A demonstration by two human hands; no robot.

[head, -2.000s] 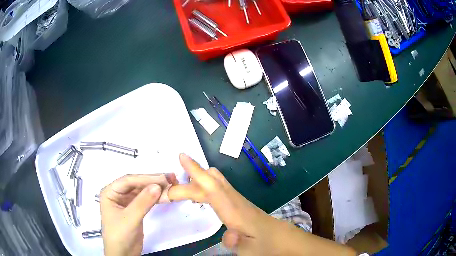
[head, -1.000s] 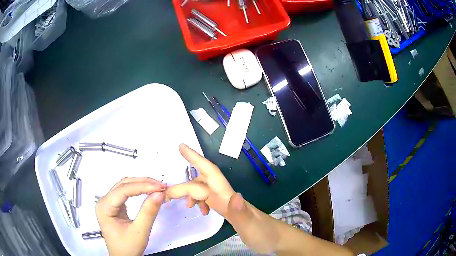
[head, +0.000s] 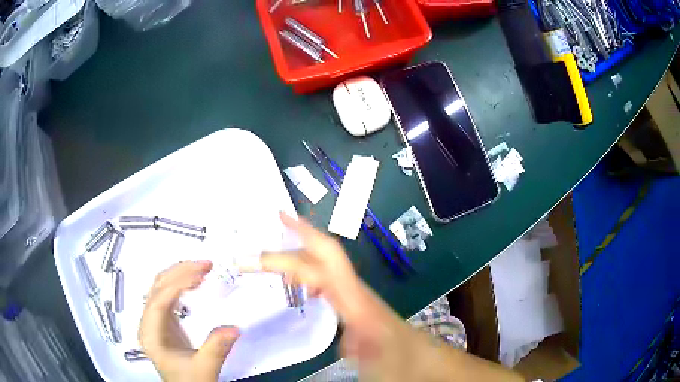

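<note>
My left hand (head: 179, 328) is over the lower part of the white tray (head: 238, 153), its thumb and fingers apart with nothing seen between them. My right hand (head: 324, 272), blurred, is over the tray's right side with its fingers apart; I see nothing held in it. Small pale, shiny bits show between the two hands, too blurred to name. Several silver metal sleeves (head: 180, 227) lie along the tray's left side. More sleeves show partly behind my right hand. A sleeve end shows beside my left fingers.
Behind the tray are a red bin (head: 358, 63) with silver parts, a white rounded case (head: 361, 106) and a smartphone (head: 441, 142). White strips (head: 353, 197) lie on blue tweezers (head: 388, 242). Clear bags and boxes stand at left. An open carton (head: 526, 298) is below right.
My hands were touching at the fingertips. They have moved apart, my left hand's thumb and fingers have opened, and my right hand has shifted slightly right.
</note>
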